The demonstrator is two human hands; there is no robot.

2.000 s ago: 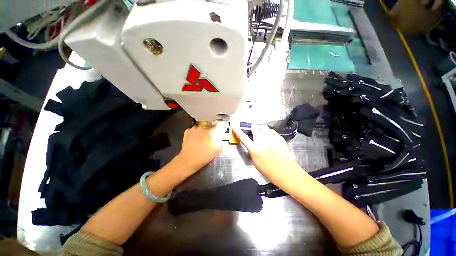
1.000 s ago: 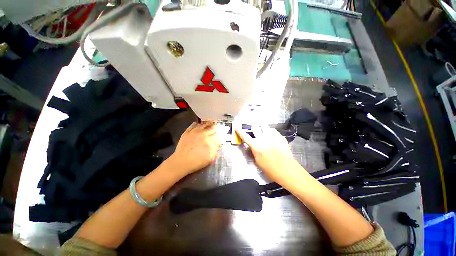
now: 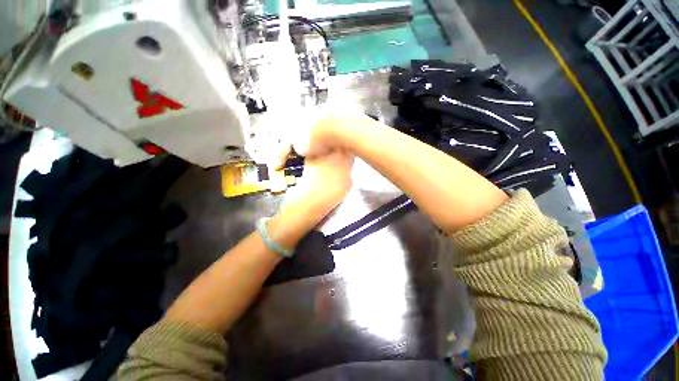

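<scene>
My left hand (image 3: 325, 181) and my right hand (image 3: 330, 135) are close together just right of the sewing machine head (image 3: 160, 93). Their fingers overlap and are partly lost in glare, so their grip is hidden. A small dark part (image 3: 294, 165) shows at the fingertips; I cannot tell what it is. The yellow guide plate (image 3: 242, 181) lies uncovered below the head, left of the hands. A black fabric piece (image 3: 307, 260) lies on the metal plate, partly under my left wrist. A black zipper (image 3: 376, 222) with a silver line runs from it towards the right pile.
A heap of black fabric pieces (image 3: 97, 253) lies on the left. A pile of black pieces with silver zipper lines (image 3: 476, 111) is at the right, behind my right forearm. A blue bin (image 3: 633, 290) stands beyond the table's right edge. A white rack (image 3: 640, 67) stands farther back.
The view has swung to the right. Both hands have moved from beneath the head to its right side and come together. The yellow plate is now more exposed.
</scene>
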